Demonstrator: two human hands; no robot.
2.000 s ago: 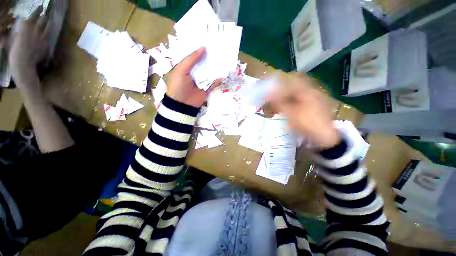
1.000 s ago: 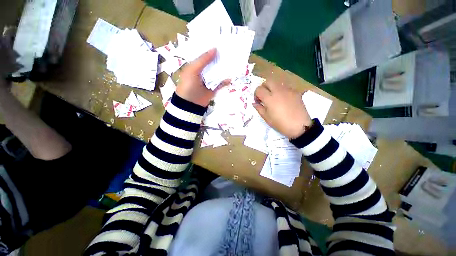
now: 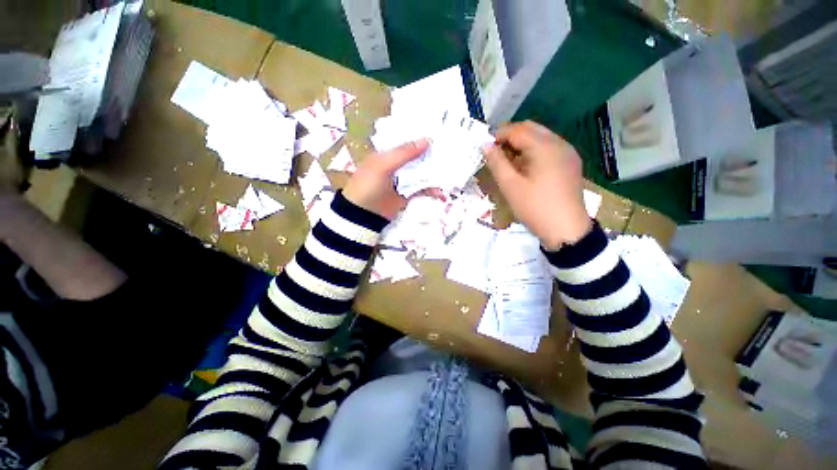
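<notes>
My left hand (image 3: 384, 182) holds a fanned bundle of white leaflets (image 3: 431, 138), thumb on top. My right hand (image 3: 541, 179) is at the right edge of this bundle, thumb and fingertips pinched at a leaflet's corner. Small white cards with red print (image 3: 427, 229) lie in a loose heap below the hands. An overlapping pile of leaflets (image 3: 518, 289) lies right of the heap. Another pile of leaflets (image 3: 252, 133) lies to the left, and one (image 3: 653, 275) lies partly behind my right sleeve.
Brown cardboard (image 3: 404, 307) lies under the papers. Open white boxes (image 3: 642, 133) stand on the green belt (image 3: 569, 115) beyond. A grey rail (image 3: 762, 240) and another box (image 3: 780, 353) are at right. A person's arm (image 3: 64, 248) and a thick bundle (image 3: 87, 78) are at left.
My right hand has moved from the card heap up to the leaflet bundle's right edge. My left hand has moved slightly right and down in view with the bundle. The neighbouring person's hand has moved left.
</notes>
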